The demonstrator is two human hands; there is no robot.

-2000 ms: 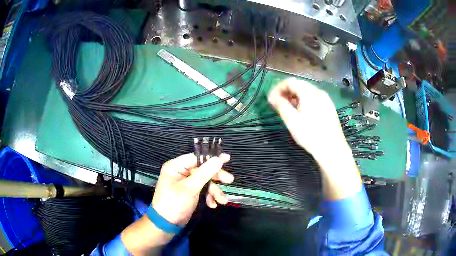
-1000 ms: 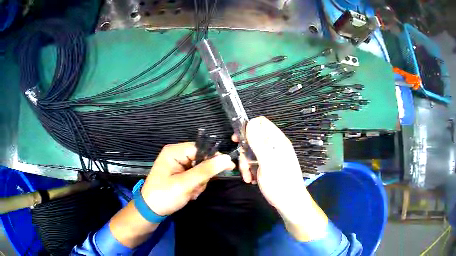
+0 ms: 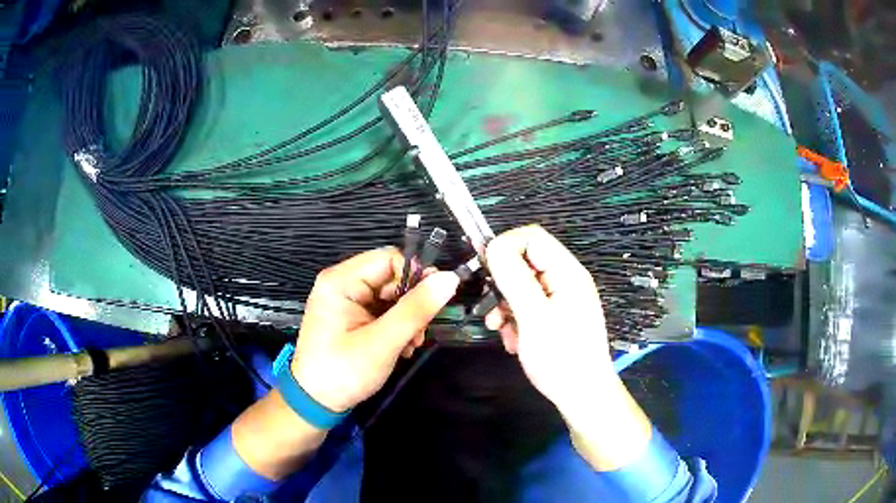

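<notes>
My left hand (image 3: 364, 319), with a blue wristband, holds several black connector ends (image 3: 429, 246) with metallic tips between thumb and fingers. My right hand (image 3: 540, 305) grips the lower end of a silver flat strip (image 3: 437, 169), which slants up and left over the cables. One connector from my left hand meets the strip's lower end by my right fingertips; whether it is seated cannot be told. Many black cables (image 3: 295, 241) lie side by side across the green mat (image 3: 285, 88), their connector ends (image 3: 639, 218) fanned out at right.
A cable bundle (image 3: 81, 108) loops at left. The press bed (image 3: 344, 22) is behind the mat. Blue bins stand at lower left (image 3: 29, 432) and lower right (image 3: 742, 393). A tan pole (image 3: 44, 370) and hanging cables (image 3: 147, 413) are at left. An orange-handled tool (image 3: 823, 169) is at right.
My right hand has picked the strip up from the mat and brought it beside my left hand. The connectors in my left hand have spread apart. The view has shifted.
</notes>
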